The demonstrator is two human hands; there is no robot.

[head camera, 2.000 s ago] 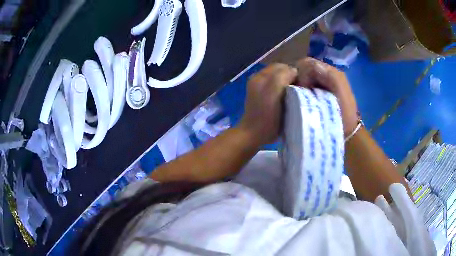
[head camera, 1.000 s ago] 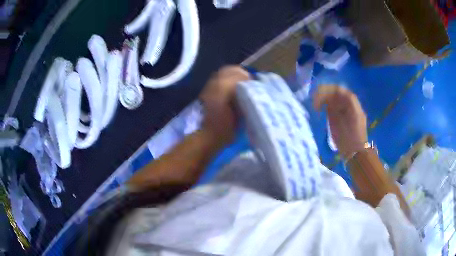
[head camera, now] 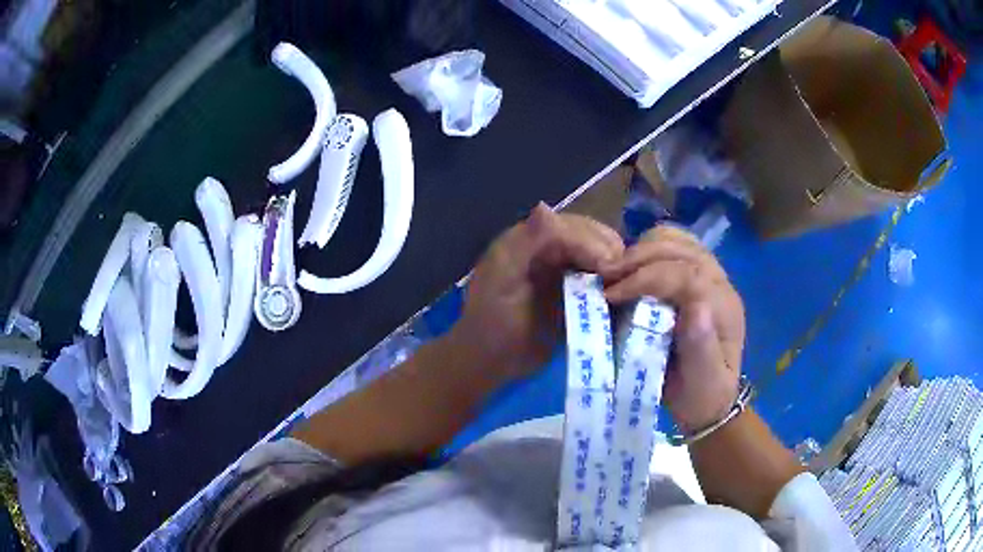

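A white tape roll [head camera: 587, 431] with blue print on its rim stands upright against my white-clothed front. A gap at its top splits it into two thinner discs that come together lower down. My left hand [head camera: 528, 286] grips the top of the left disc. My right hand [head camera: 695, 323] grips the top of the right disc, its fingers meeting those of my left hand. The flat sides and lower end of the roll are hidden.
Glossy white curved housings [head camera: 194, 302] lie on the dark table [head camera: 356, 356], with crumpled clear film [head camera: 458, 92] and a white tray [head camera: 647, 43] farther back. An open carton [head camera: 776, 162] and a red stool [head camera: 932, 59] stand on the blue floor. Tray stacks [head camera: 916, 464] sit at right.
My right hand, off the roll one second ago, is back on it. The roll now shows a gap between two discs. The view has shifted, bringing the tray and more of the carton in.
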